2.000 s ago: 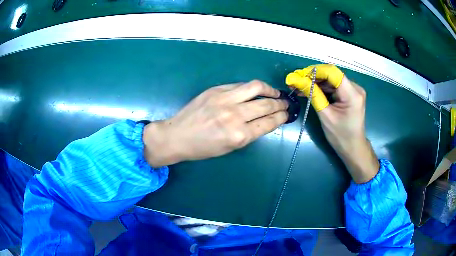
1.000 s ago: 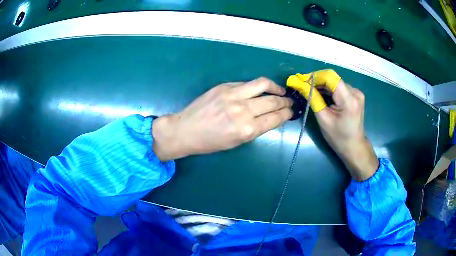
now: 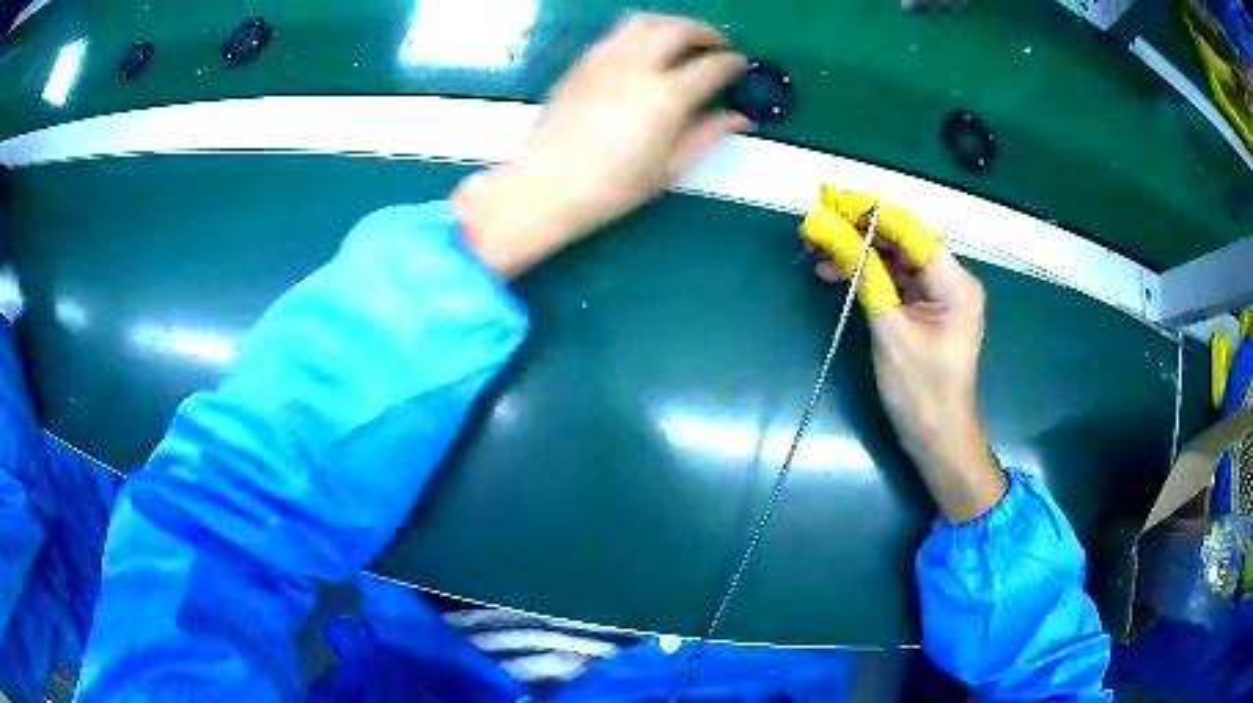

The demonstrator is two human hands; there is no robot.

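Note:
My left hand [image 3: 618, 121], bare and blurred, reaches over the edge rail. Its fingertips are at the left side of a round black part [image 3: 763, 92] on the green belt; I cannot tell whether they grip it. My right hand [image 3: 923, 309] is above the tabletop near the rail, with yellow finger coverings [image 3: 877, 280] on its thumb and fingers. They pinch the upper end of a thin silver-grey strand [image 3: 783, 481], which hangs down past the table's near edge toward my lap. No black part shows in my right hand.
More round black parts lie on the belt, one at the right [image 3: 969, 139] and two at the left [image 3: 247, 40]. The white rail [image 3: 344, 125] curves between belt and dark green tabletop [image 3: 618, 343]. A cardboard box [image 3: 1193, 474] stands at the right edge.
My left hand has moved up and away from my right hand to the belt. The black part formerly between my hands no longer shows there. My right hand still pinches the strand.

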